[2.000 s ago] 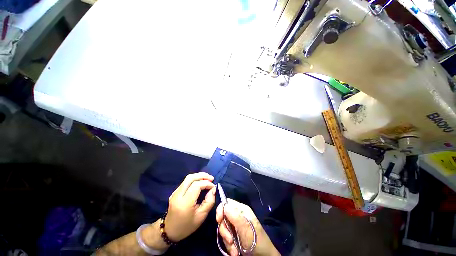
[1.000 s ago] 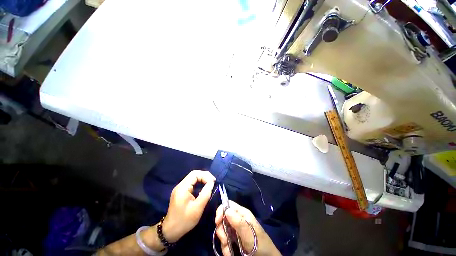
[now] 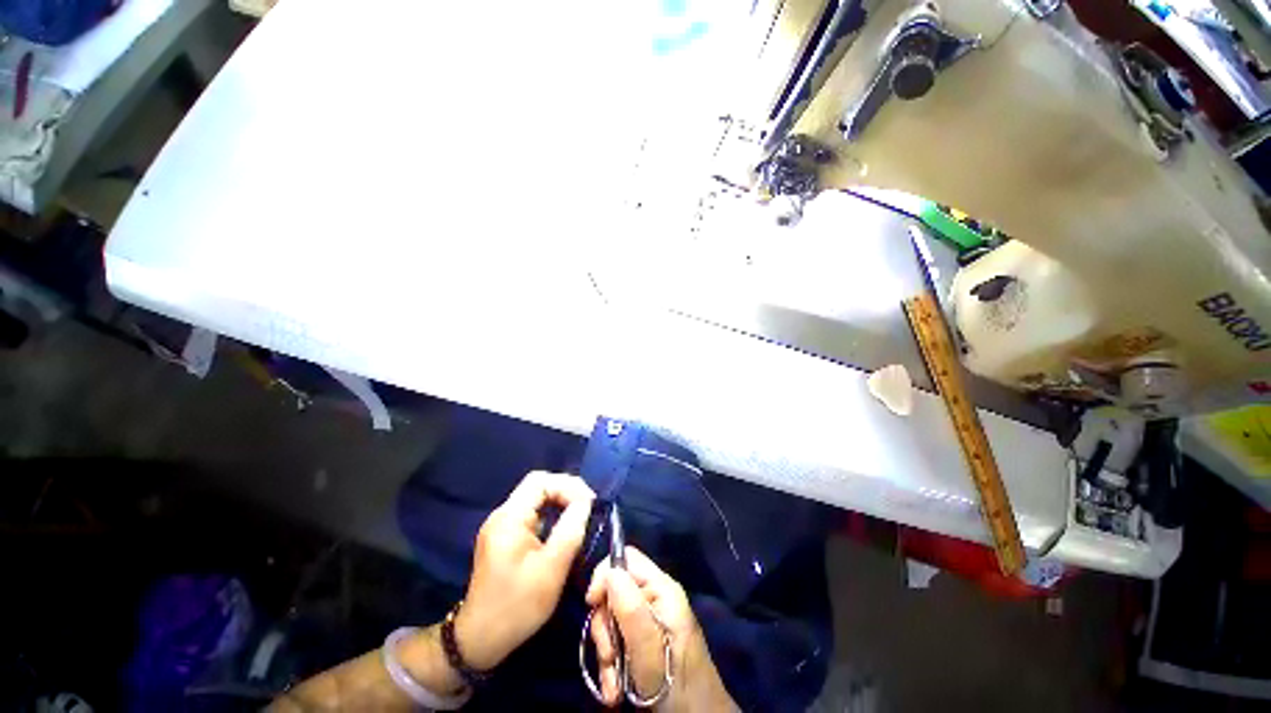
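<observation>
The navy garment [image 3: 753,613] lies over the lap below the table edge. Its narrow strip end [image 3: 615,453] points up at the table's front edge, with a small pale spot near its tip. My left hand [image 3: 519,568] pinches the strip's left side between thumb and fingers. My right hand [image 3: 652,620] holds silver scissors [image 3: 618,536] by the loop handles, blades pointing up at the strip, just right of my left fingertips. The blades look nearly closed; their tips are hard to make out against the cloth. A white thread tail [image 3: 722,518] curves over the cloth right of the strip.
The white table [image 3: 349,209] spans the view above the hands. The cream sewing machine [image 3: 1059,181] stands upper right. A wooden ruler [image 3: 962,432], off-white chalk [image 3: 889,390] and a thin pointed tool [image 3: 923,262] lie on the table's right side.
My right hand and the scissors have shifted slightly left, and the scissor handles and blades have drawn closer together. My left hand keeps its pinch. The camera view has shifted slightly.
</observation>
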